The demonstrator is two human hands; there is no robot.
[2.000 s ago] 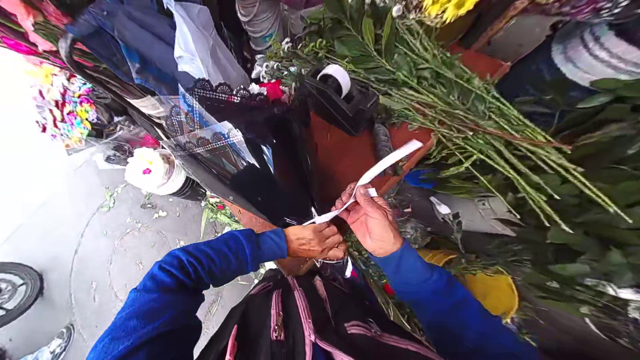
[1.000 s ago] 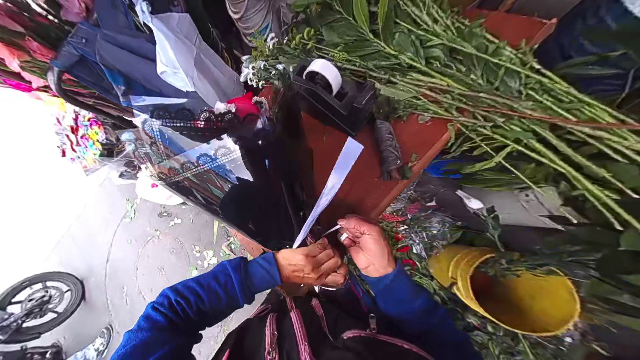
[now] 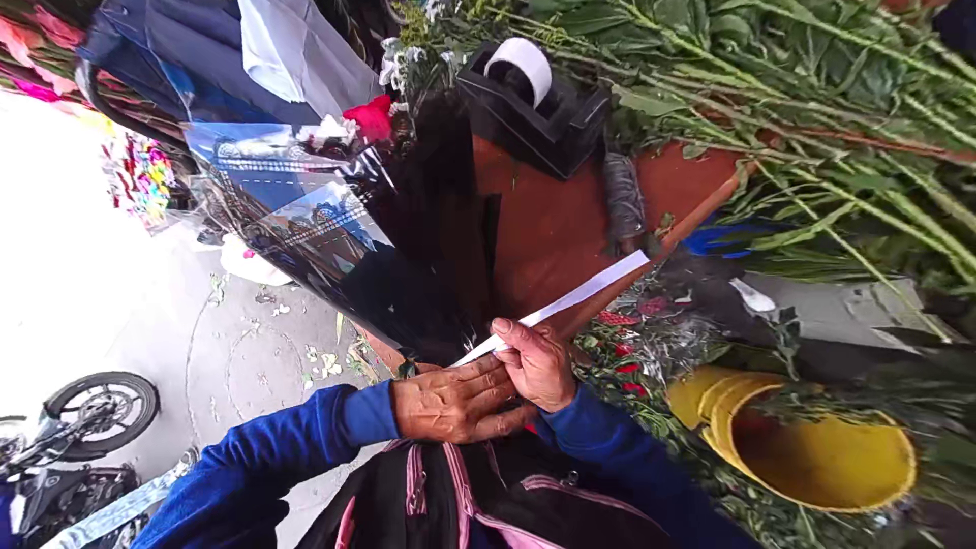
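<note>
A white ribbon (image 3: 583, 293) runs up and to the right from my two hands, its far end loose over the edge of a reddish-brown table. My right hand (image 3: 537, 366) pinches the ribbon between thumb and fingers. My left hand (image 3: 461, 402) lies against it, fingers bent around the gathered base of a bouquet in black wrapping (image 3: 412, 282); what its fingertips hold is hidden. Clear film with a lace print (image 3: 328, 217) covers the bouquet's outer side, and a red rose (image 3: 370, 119) with small white flowers shows at its upper end.
A black tape dispenser (image 3: 534, 114) with a white roll stands on the reddish-brown table (image 3: 549, 221), beside a plastic-wrapped object (image 3: 624, 194). Long green stems (image 3: 762, 99) reach over its right side. Yellow buckets (image 3: 823, 450) lie at lower right, near leaves and petals. A motorcycle wheel (image 3: 103, 415) is at lower left.
The ribbon's loose end, upright a second ago, now slants to the right. My right hand has come in against my left hand. The view has shifted closer to the table.
</note>
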